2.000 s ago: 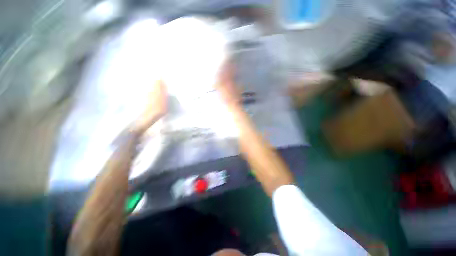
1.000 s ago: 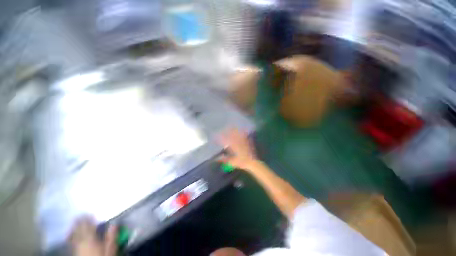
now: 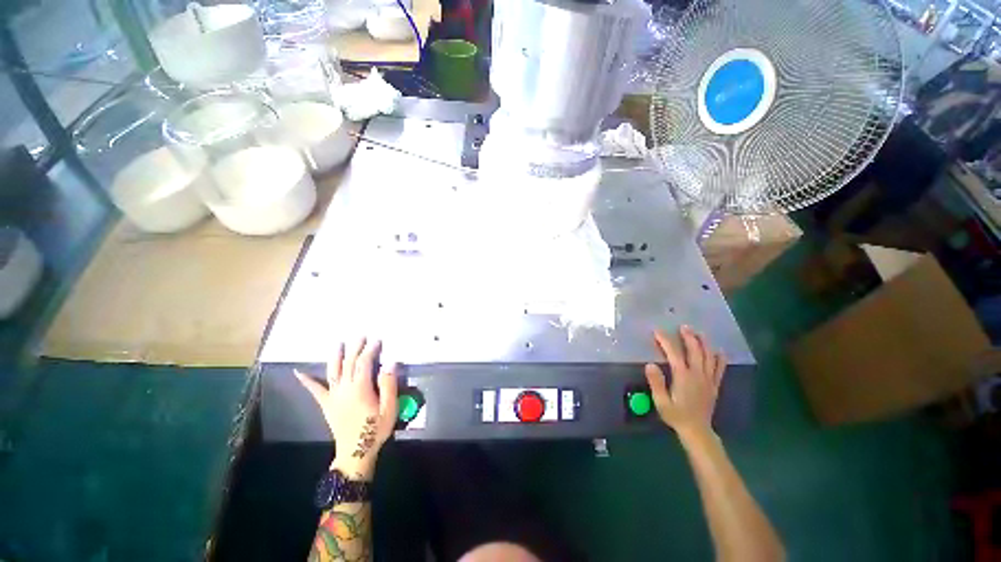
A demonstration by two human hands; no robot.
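Note:
My left hand point(image 3: 357, 397) lies at the front left edge of the silver base plate point(image 3: 373, 318), fingers spread, thumb beside the left green button point(image 3: 408, 407). My right hand point(image 3: 689, 384) lies at the front right edge, fingers apart, thumb beside the right green button point(image 3: 640, 403). Both hands are empty; I cannot tell if the thumbs press. The red emergency stop point(image 3: 529, 406) sits between the buttons. The silver welding horn point(image 3: 565, 77) stands over a white housing point(image 3: 543, 203), whose outline is washed out by glare. Crinkled plastic film point(image 3: 593, 291) hangs in front of it.
Several clear tanks with white bowls point(image 3: 261, 189) stand on a cardboard sheet point(image 3: 165, 296) at the left. A pedestal fan point(image 3: 738, 92) is at the back right. An open carton point(image 3: 895, 340) is on the green floor at the right.
The view has shifted and sharpened. Both hands were at the bright area over the plate two seconds ago; they moved back to the front panel, where they now rest beside the green buttons.

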